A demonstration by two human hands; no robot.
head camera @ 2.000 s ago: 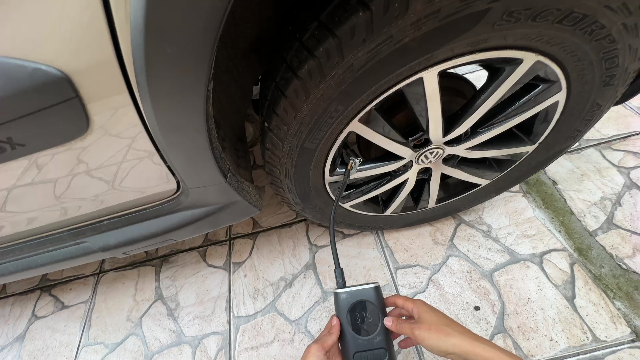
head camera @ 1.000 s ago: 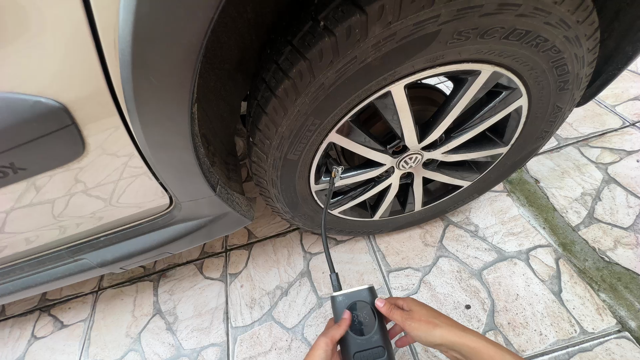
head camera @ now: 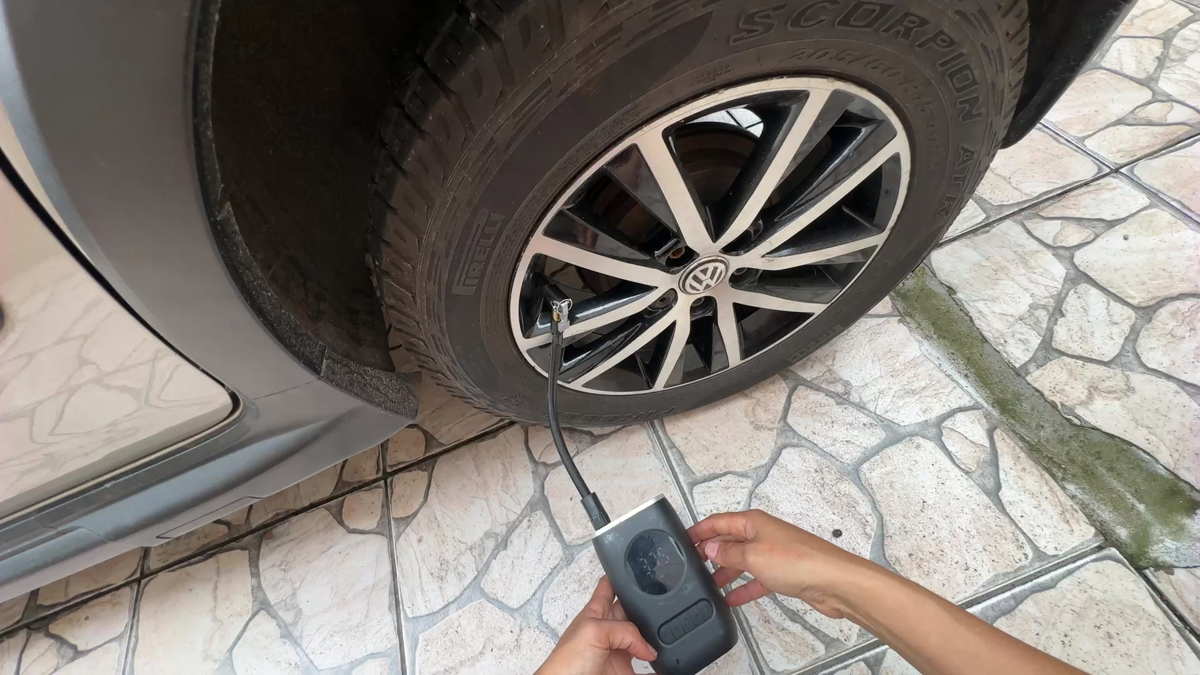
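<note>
A dark grey portable tire inflator (head camera: 680, 619) with a round display showing faint digits is held between my two hands, low in the view. My left hand (head camera: 600, 637) grips its lower left side, and the fingers of my right hand (head camera: 769, 558) hold its right edge. From its top, a black air hose (head camera: 560, 422) runs up to a metal chuck (head camera: 561, 314) at the valve by the rim's left edge. The alloy wheel rim (head camera: 666, 281) has silver and black spokes and sits in a black tire (head camera: 478, 309) that stands on the paving.
The car's grey plastic sill (head camera: 272, 450) and wheel arch trim (head camera: 131, 141) lie to the left, beside a glossy door panel (head camera: 84, 375). Stone-patterned tiles (head camera: 497, 525) cover the ground, with a mossy strip (head camera: 1059, 431) at the right.
Digits now show faintly on the inflator's display. Both hands stay on the inflator, and the hose stays at the valve. The view has shifted closer to the wheel.
</note>
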